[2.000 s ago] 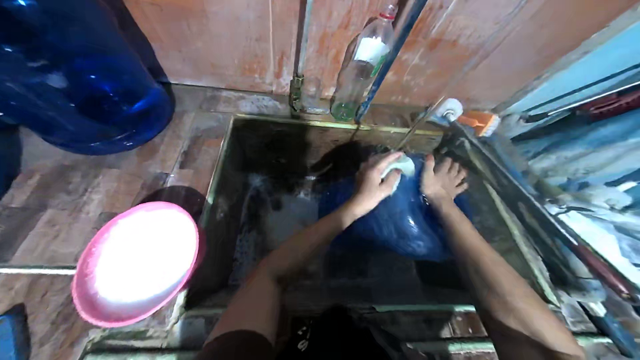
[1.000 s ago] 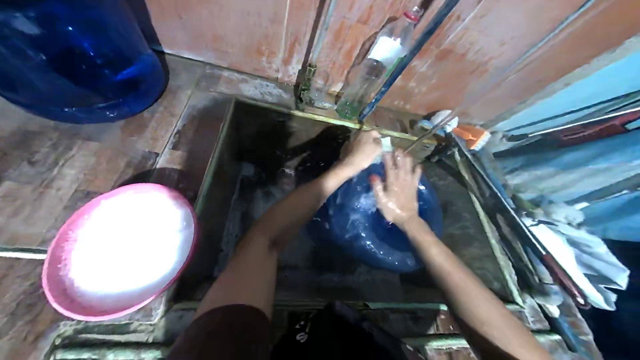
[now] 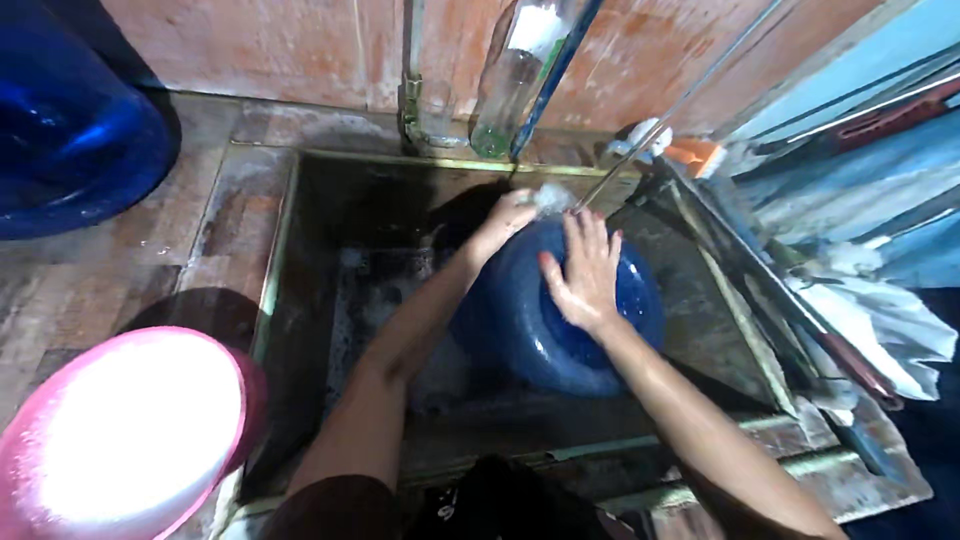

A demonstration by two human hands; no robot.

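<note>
A large blue plastic water jug (image 3: 555,360) lies in the dark, wet sink basin (image 3: 360,187), its rounded end toward me. My left hand (image 3: 510,219) is at the jug's far edge, its fingers closed on a pale, foamy scrubbing pad (image 3: 552,199). My right hand (image 3: 586,277) rests flat on the jug's end, fingers spread. The jug's far side is hidden. To the left, a pink basin (image 3: 244,405) holds white suds.
Another big blue jug (image 3: 75,142) stands on the tiles at the upper left. A clear plastic bottle (image 3: 506,97), a glass (image 3: 435,112) and an orange brush (image 3: 694,155) line the sink's back ledge. White plastic bags (image 3: 885,322) lie at the right.
The jug in the basin has turned, its round end now facing me more than two seconds ago. My right hand has moved from the jug's right side onto this end.
</note>
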